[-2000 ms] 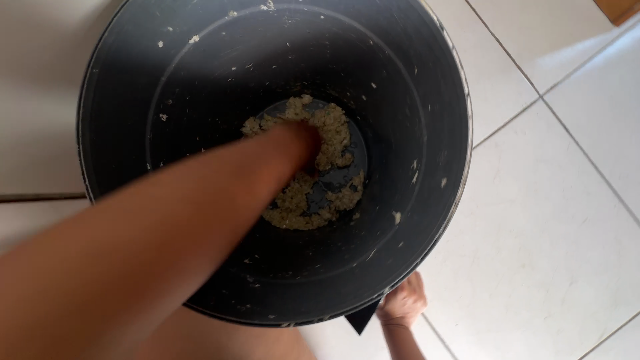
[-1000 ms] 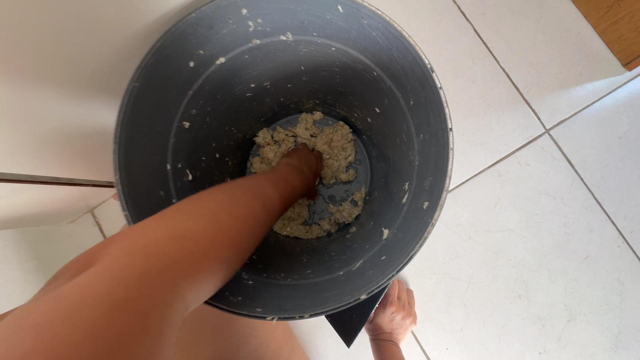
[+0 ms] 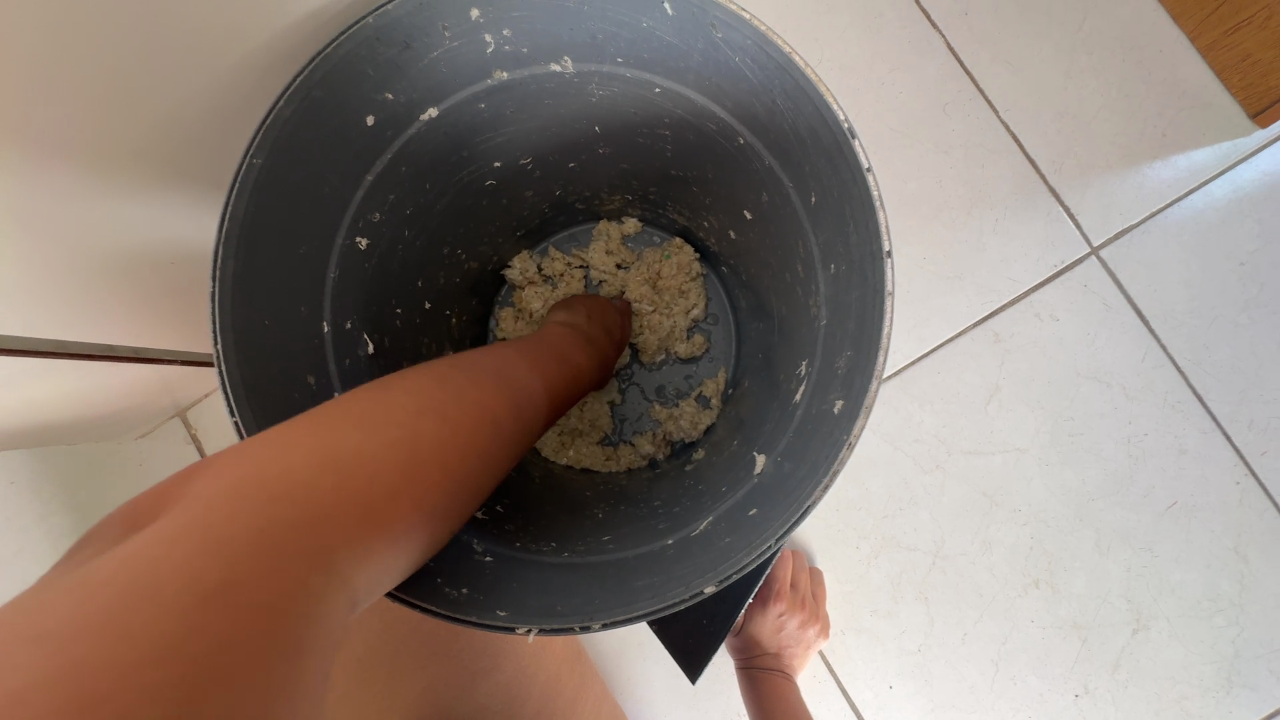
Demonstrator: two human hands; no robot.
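Note:
A deep, round dark grey plastic bucket (image 3: 590, 150) holds a lumpy, pale beige, moist mash (image 3: 665, 300) at its bottom. My left hand (image 3: 595, 335) reaches down inside, over and against the mash; its fingers are mostly hidden, so its grip cannot be made out. Small pale bits stick to the inner wall. Outside the bucket, at the lower right, my right hand (image 3: 785, 615) touches the edge of a black triangular piece (image 3: 700, 625) that juts from under the rim. Its fingers are bent, and what they close on is hidden.
White floor tiles (image 3: 1040, 460) with dark joints lie to the right. A smooth white surface (image 3: 110, 180) adjoins the bucket on the left, with a dark strip (image 3: 100, 349) below it. A brown wooden edge (image 3: 1235, 50) shows at the top right. A bare leg (image 3: 470, 670) is below the bucket.
The camera view has shifted a little. My left hand stays down at the mash inside the bucket, and my right hand stays beside the black triangular piece.

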